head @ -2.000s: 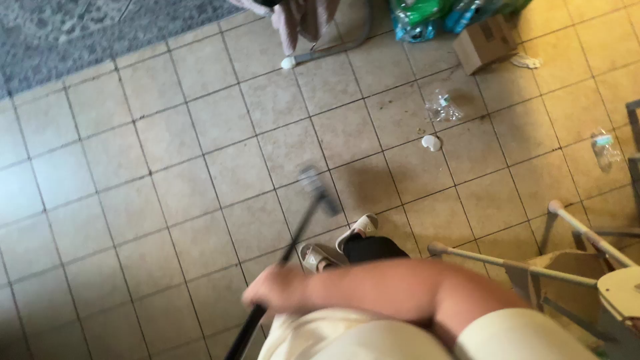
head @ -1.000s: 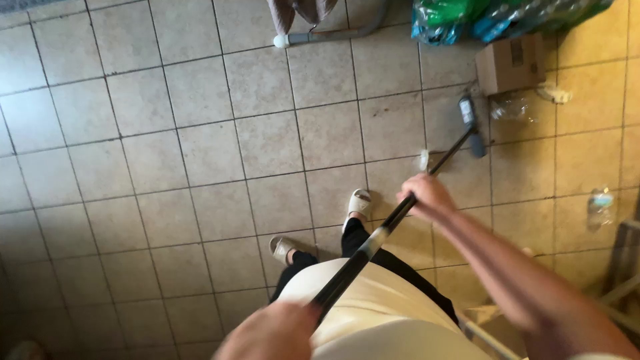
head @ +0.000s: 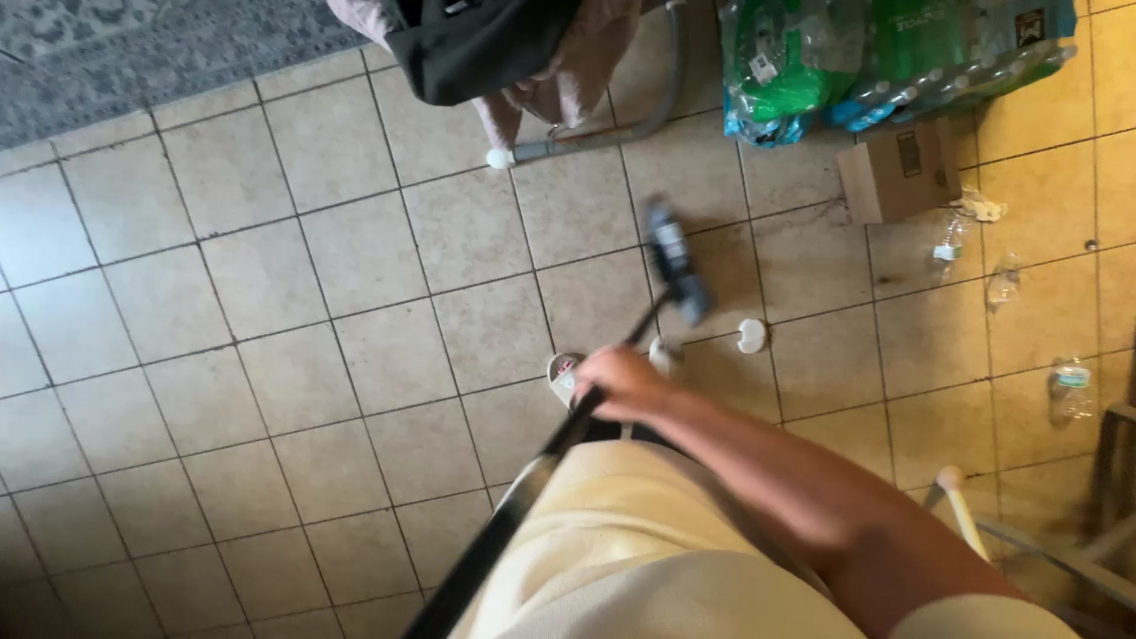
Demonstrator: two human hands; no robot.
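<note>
My right hand (head: 621, 382) grips the black pole (head: 524, 497) of a broom, which slants from the bottom edge up across my front. The blurred dark grey broom head (head: 679, 262) is over the floor tiles ahead of my feet. Right of the head lies a white curved piece (head: 753, 335). One light slide sandal (head: 564, 373) shows beside my hand, and the other (head: 664, 353) is partly hidden. Clear plastic bottles (head: 948, 244) (head: 1074, 390) lie farther right. My left hand is out of view.
A cardboard box (head: 901, 173) stands by plastic-wrapped bottle packs (head: 852, 71) at the upper right. A grey tube leg (head: 595, 146) with draped pink cloth (head: 559, 89) is ahead. A patterned rug (head: 177, 44) lies upper left, chair legs (head: 963, 510) lower right.
The broom head swung right toward the cardboard box, then came back left. A clear bottle, earlier apart from the box, now lies close beside it. My left hand, seen one second ago, has left view.
</note>
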